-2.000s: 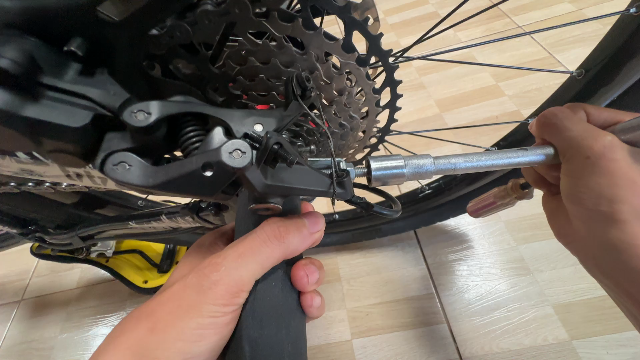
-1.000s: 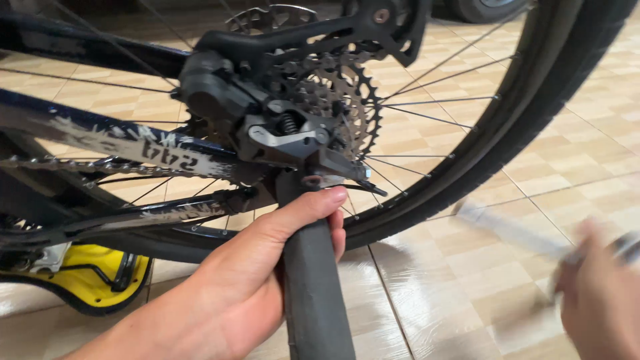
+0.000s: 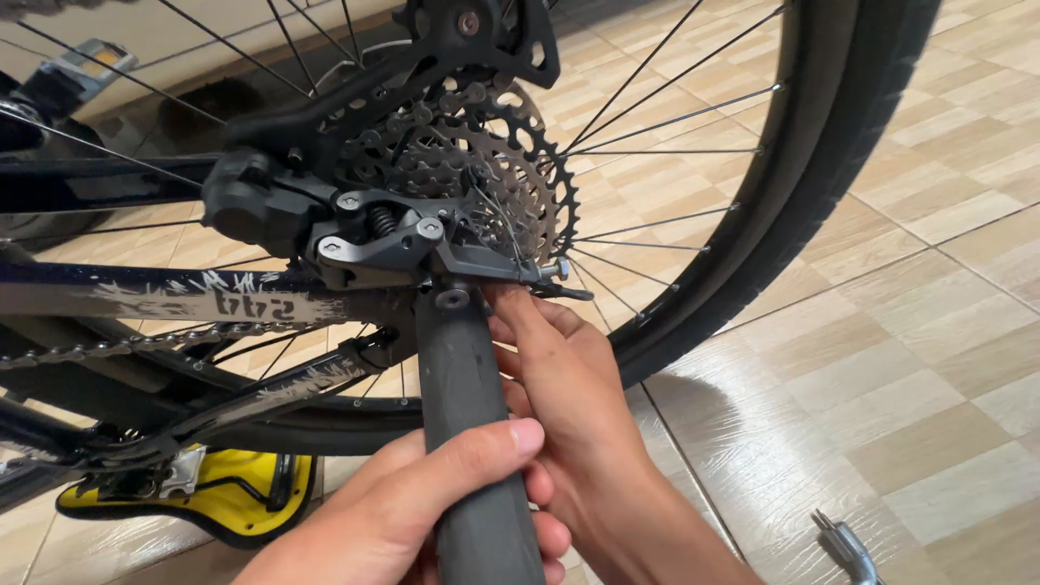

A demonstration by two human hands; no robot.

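Note:
My left hand [image 3: 455,504] is wrapped around a black tube [image 3: 459,382] that points down from the rear axle area of an upturned bicycle. My right hand [image 3: 569,382] is behind the tube, its fingertips partly hidden beneath the rear derailleur [image 3: 382,236]; whether they grip anything there cannot be told. A bolt [image 3: 561,270] with a hex head sticks out at the derailleur's right end, with a short black cable [image 3: 569,292] just below it. Above lie the cassette [image 3: 520,187] and the black derailleur cage [image 3: 406,81].
The rear tyre [image 3: 821,162] curves down the right side. On the tiled floor, a metal tool with a bent end [image 3: 849,548] lies at lower right. A yellow and black saddle [image 3: 236,487] rests at lower left, below the frame and chain [image 3: 122,345]. A pedal [image 3: 93,69] is at upper left.
The right hand has let go of the metal socket tool it held at the bolt and has moved in behind the tube. The left hand now grips the tube lower down. The view has shifted back.

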